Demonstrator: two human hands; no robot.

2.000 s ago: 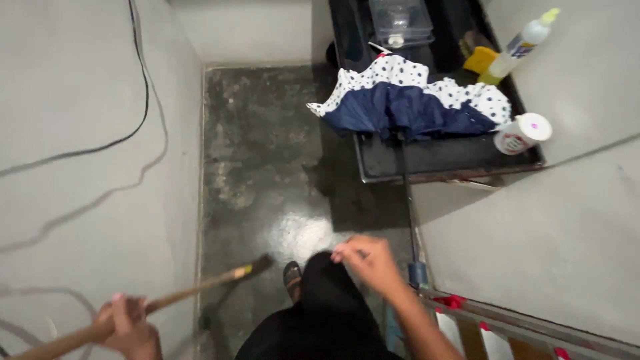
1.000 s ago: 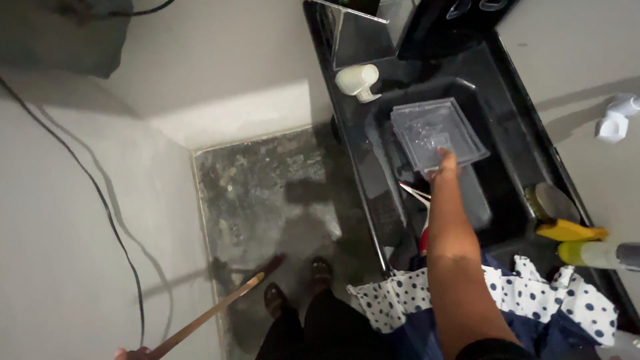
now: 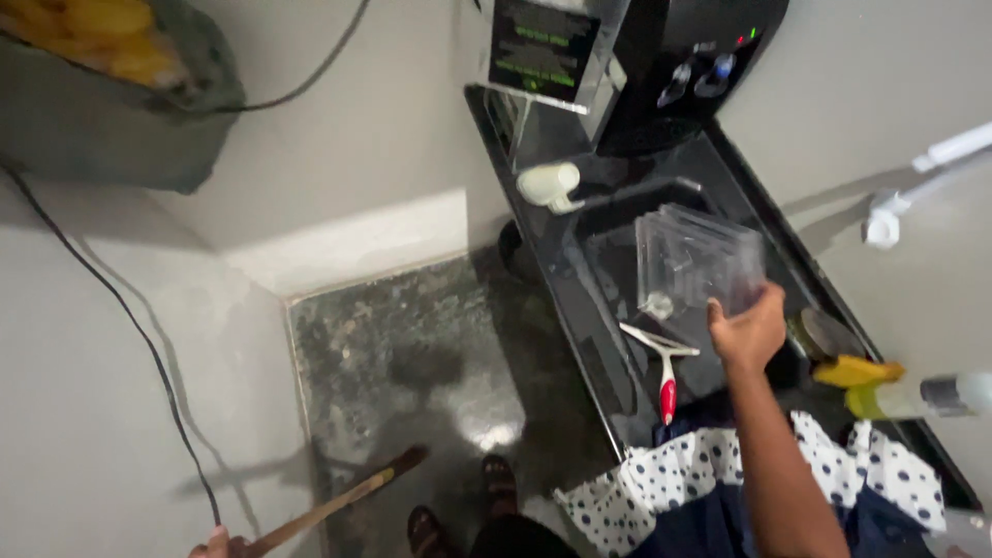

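Note:
My right hand [image 3: 748, 329] grips a clear plastic container [image 3: 697, 252], seemingly several nested together, tilted over the black sink [image 3: 612, 267]. My left hand [image 3: 219, 544], mostly cut off at the bottom edge, holds a wooden stick [image 3: 325, 508] that slants over the floor. A squeegee with a red and white handle [image 3: 667, 380] lies at the sink's near left side. A cream-coloured mug [image 3: 549, 184] rests on its side beyond it. Under my right forearm, a navy and white polka-dot cloth [image 3: 690, 473] is spread across the counter.
A black water dispenser [image 3: 690, 70] and a clear sign holder [image 3: 542, 54] stand at the back. A yellow cloth [image 3: 859, 372] and a spray bottle [image 3: 907, 397] are at right. A white tap [image 3: 883, 221] juts from the wall. A cable [image 3: 124, 302] hangs left, below a grey bag [image 3: 116, 116].
My right hand, empty two seconds ago, reached the clear container and now has it raised and tilted. My left hand keeps hold of the stick. The view has shifted toward the sink.

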